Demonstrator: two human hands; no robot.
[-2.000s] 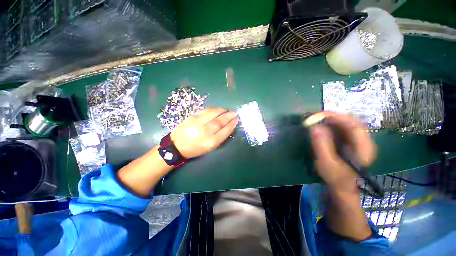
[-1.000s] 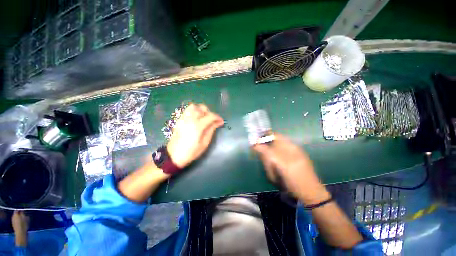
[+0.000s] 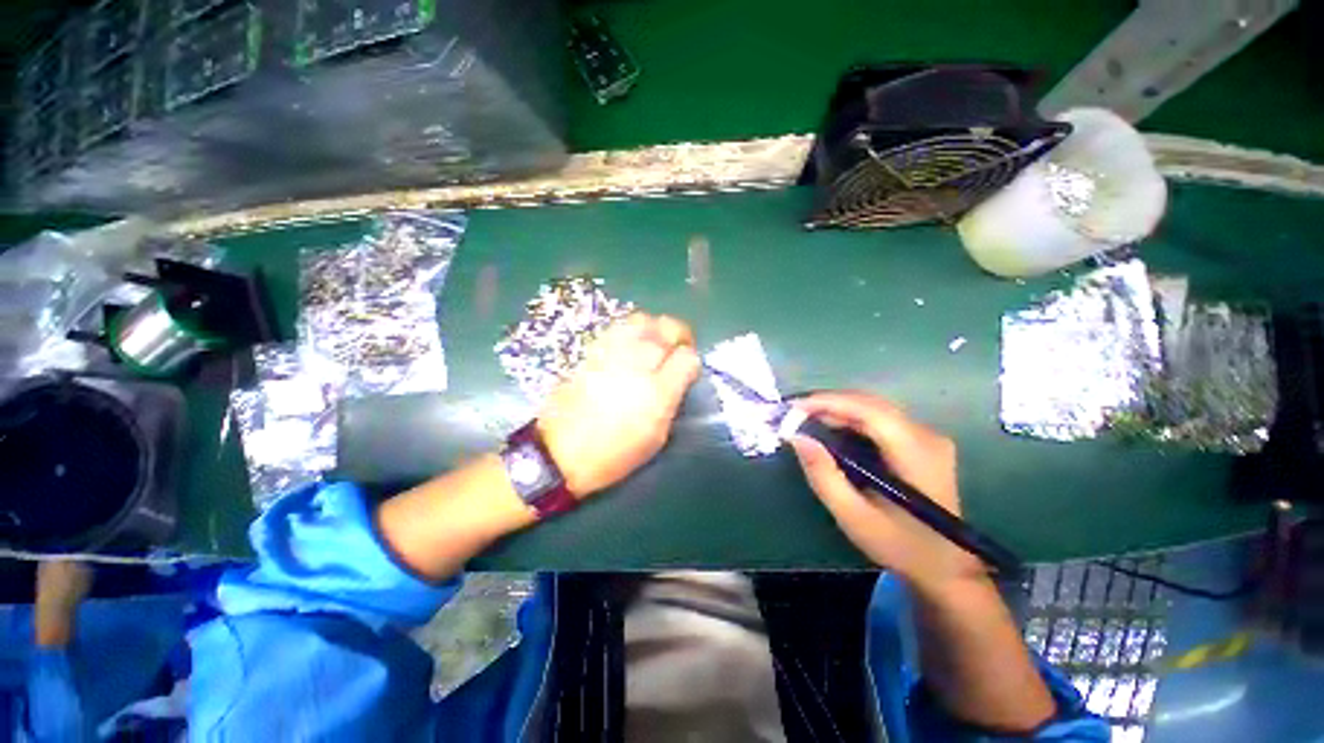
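A bright silvery-white circuit board (image 3: 749,424) lies on the green mat between my hands. My right hand (image 3: 879,472) holds a black soldering iron (image 3: 922,508), its thin tip reaching over the board toward the upper left edge. My left hand (image 3: 624,404) is at the board's left side, fingertips pinched together near the iron tip; whether they hold a small part is too small to tell. A loose pile of small components (image 3: 559,331) lies just behind my left hand, partly hidden by it.
Stacked boards (image 3: 1072,363) lie right, beside a grey-green row (image 3: 1223,370). A fume fan (image 3: 929,145) and white tub (image 3: 1067,196) stand behind. Zip bags (image 3: 378,305), a solder spool (image 3: 157,331) and a black fan (image 3: 73,465) are left. A person's hand (image 3: 61,588) shows far left.
My right hand was blurred at the board a second ago; now it holds the iron steadily over it. My left hand has moved from the pile to the board's left edge.
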